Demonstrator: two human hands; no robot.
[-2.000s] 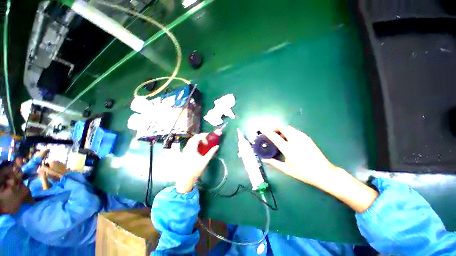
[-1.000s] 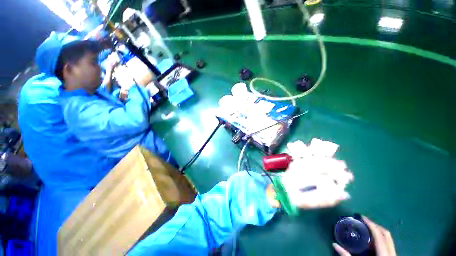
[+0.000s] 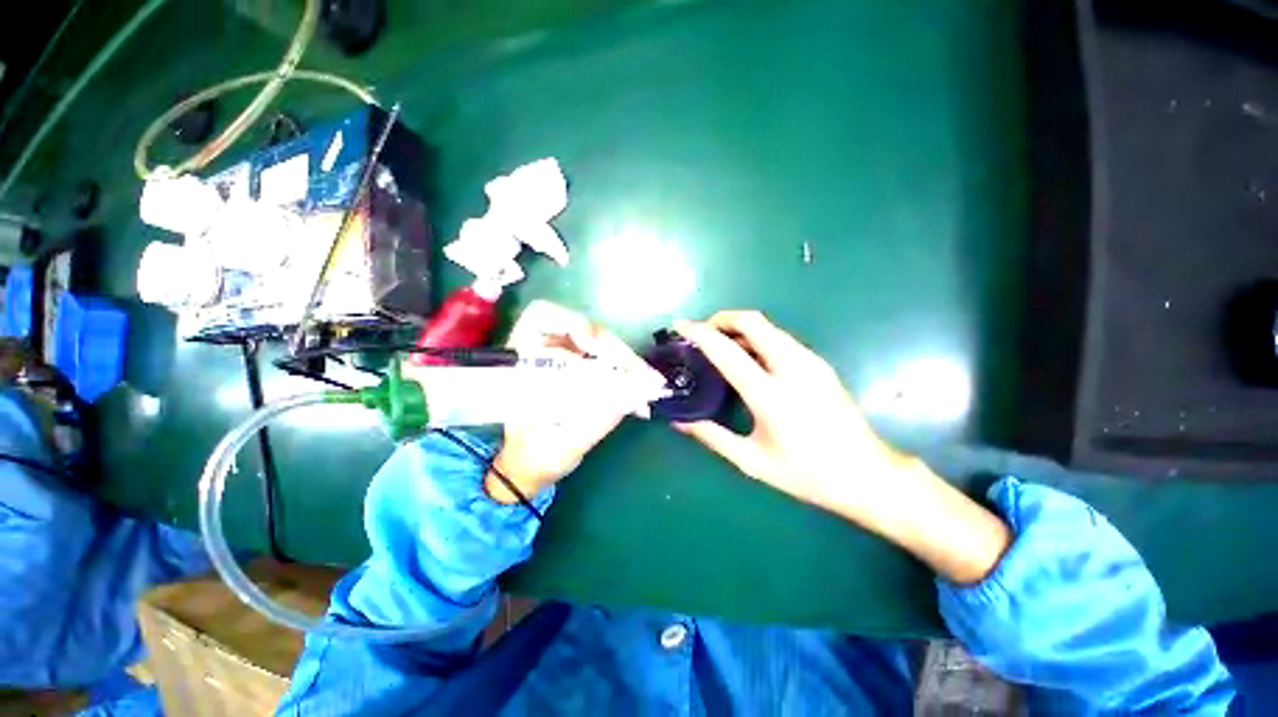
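My left hand (image 3: 561, 406) is shut on the white glue syringe (image 3: 470, 397), which lies nearly level with its green cap to the left. The syringe's tip is at the middle of a round black part (image 3: 697, 381); whether it touches is too bright to tell. My right hand (image 3: 813, 420) holds the black part from the right between thumb and fingers. The red squeeze bottle (image 3: 457, 325) lies just behind my left hand, its nozzle at the white crumpled paper (image 3: 513, 217).
A glue dispenser (image 3: 315, 231) with white round-ended objects stands at left. A clear hose (image 3: 210, 490) loops from the syringe cap. The black tray (image 3: 1191, 252) is at right, a cardboard box (image 3: 210, 651) at lower left, a blue bin (image 3: 93, 345) and a person's blue sleeve far left.
My left hand has let go of the red bottle, which now lies by the paper, and has taken up the syringe. The view swung left and back. The black part is still in my right hand.
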